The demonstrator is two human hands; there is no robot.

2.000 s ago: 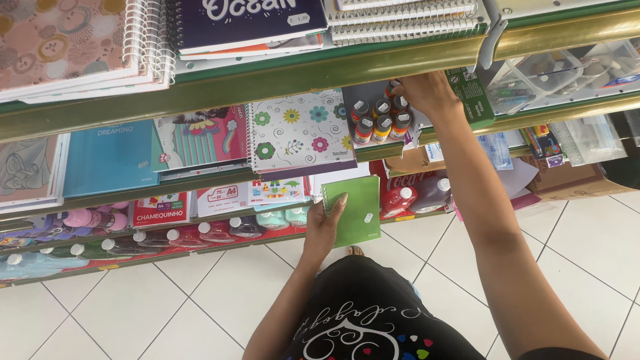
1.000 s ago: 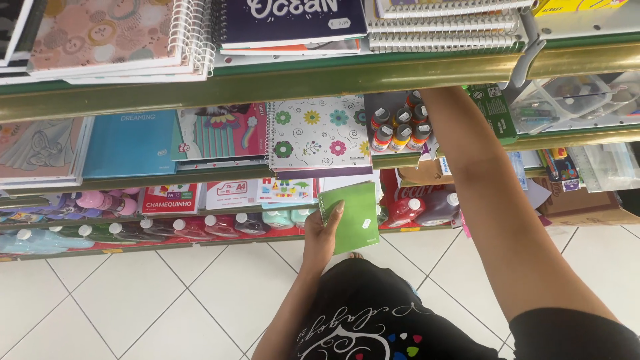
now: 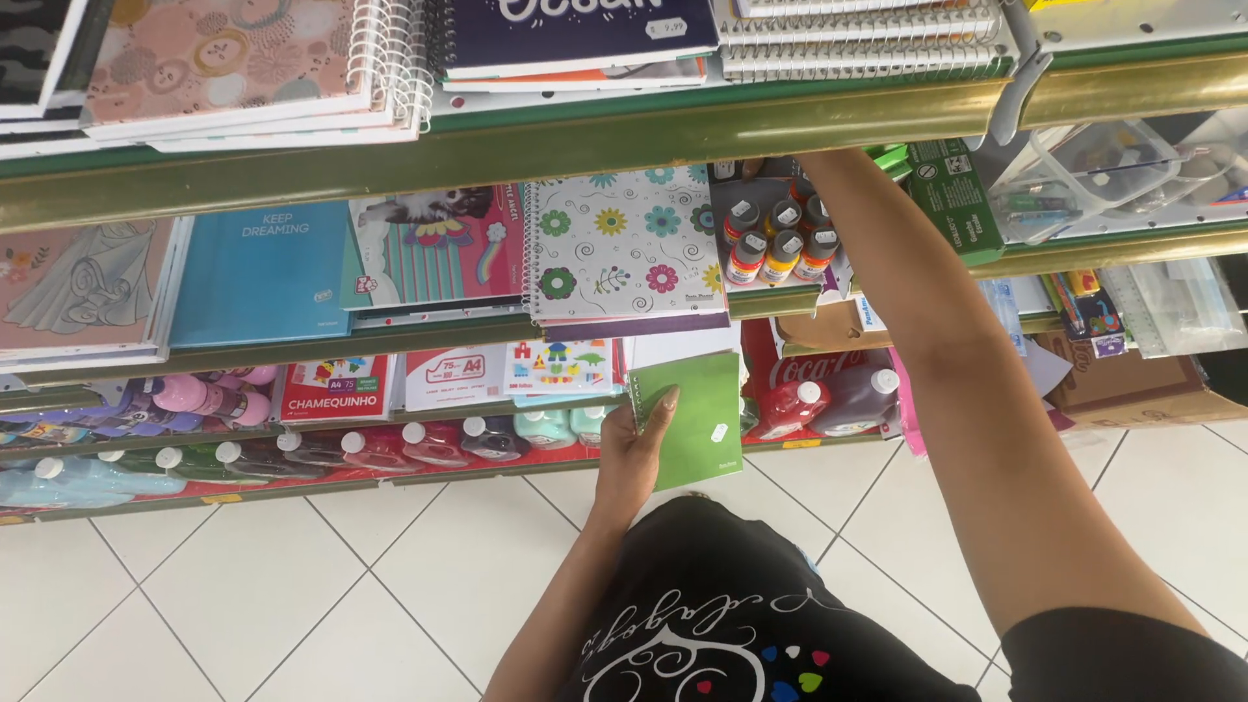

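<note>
My left hand grips a small green spiral notebook by its wire-bound edge, thumb across the cover, in front of the lower shelves. My right arm reaches into the middle shelf, above and behind several small paint bottles with dark caps. Only a bit of a finger of my right hand shows under the upper shelf edge; the rest is hidden, so its grip cannot be told. Left of the bottles lies a flowered spiral notebook. A green box stands right of my forearm.
The upper shelf's metal edge runs over my right wrist. Spiral notebooks are stacked above it. A blue notebook lies at the left. Below are paper packs and large paint bottles. Plastic containers sit at right.
My right hand has moved deeper into the middle shelf, from beside the small bottles to behind the upper shelf edge. My left hand still holds the green notebook.
</note>
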